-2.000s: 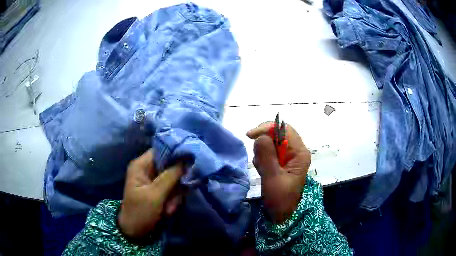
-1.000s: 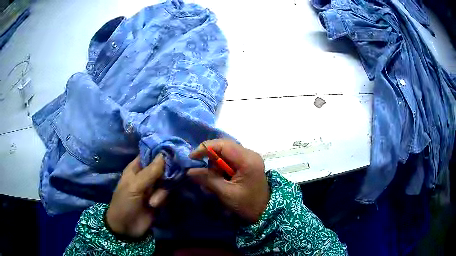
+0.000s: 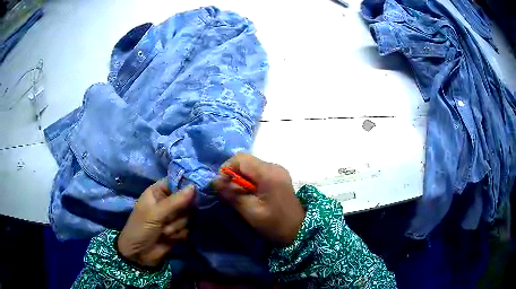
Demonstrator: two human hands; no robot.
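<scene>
A light-blue patterned denim shirt point(image 3: 186, 84) lies bunched on the white table, its near part at the table's front edge. My left hand point(image 3: 155, 223) pinches a folded, stitched part of the shirt between thumb and fingers. My right hand point(image 3: 263, 197) is closed around thread snips point(image 3: 239, 179) with orange-red handles, just right of my left hand. Its fingertips touch the same folded part. The snips' blades are hidden by the fingers and cloth. Small silver snaps show on the shirt.
The white table point(image 3: 328, 73) has a curved front edge, a dark joint line and worn tape marks. More blue denim garments point(image 3: 452, 113) hang over its right edge. A small grey scrap point(image 3: 368, 125) lies right of centre. A small pale item with thin cord point(image 3: 37, 96) lies at left.
Two seconds ago my right hand was apart from the shirt with the snips' blades pointing up. It has moved left to the folded cloth, and the blades are now hidden. My left hand still holds the cloth.
</scene>
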